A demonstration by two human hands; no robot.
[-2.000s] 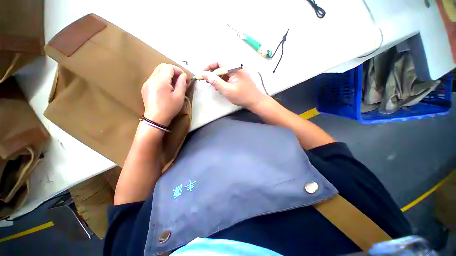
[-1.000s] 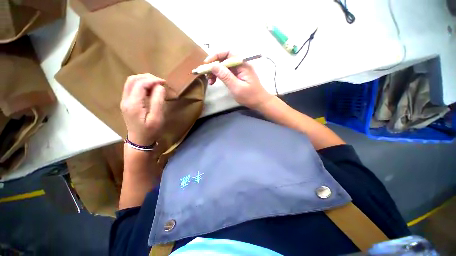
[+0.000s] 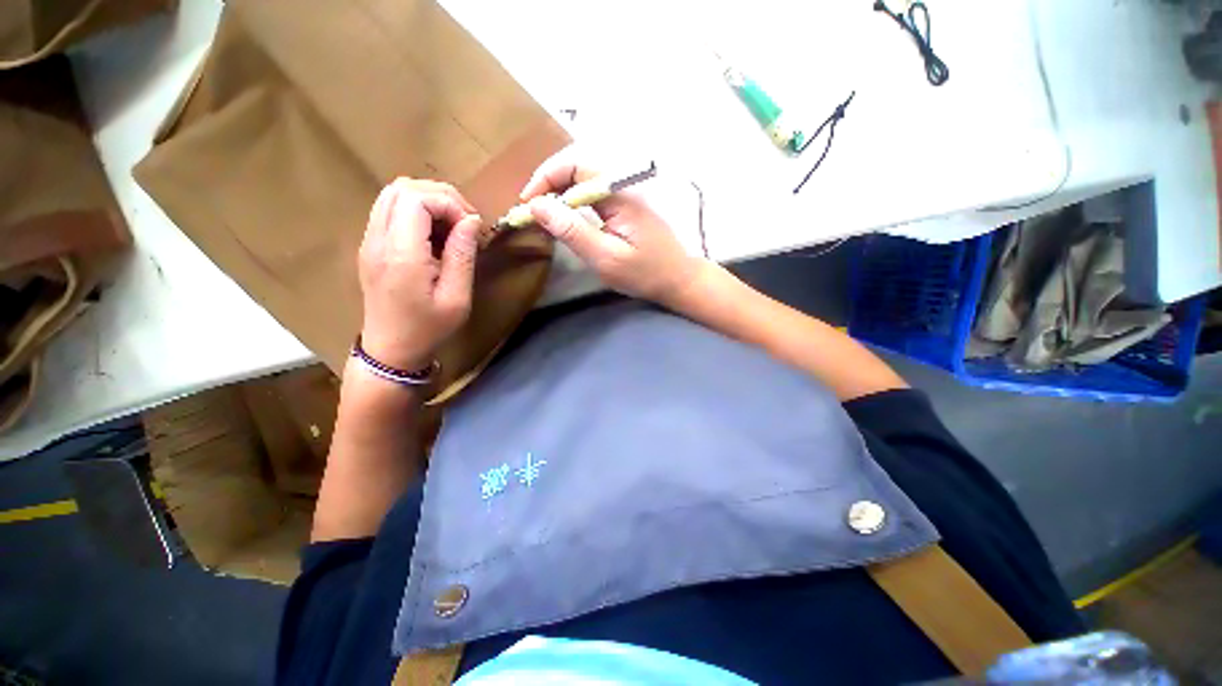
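Observation:
A brown fabric bag (image 3: 308, 148) lies on the white table, its near edge hanging over the front. A reddish-brown trim (image 3: 516, 174) shows at its right edge. My left hand (image 3: 418, 268) pinches at the bag near the trim; what is between its fingertips is too small to tell. My right hand (image 3: 610, 235) holds a cream pen-like tool (image 3: 587, 193) like a pencil. The tool's tip is close to my left fingertips, over the bag. Whether the tip touches the fabric cannot be told.
A green-handled tool (image 3: 761, 107) with a dark cord lies on the white table (image 3: 885, 174). A black cable (image 3: 925, 43) lies farther back. Other brown bags (image 3: 54, 228) are at left. A blue crate (image 3: 958, 342) of grey-beige pieces stands below at right.
Since one second ago, my left hand has moved right and in toward the tool. The tool tip has shifted left and down toward my left fingertips. The view has also shifted slightly.

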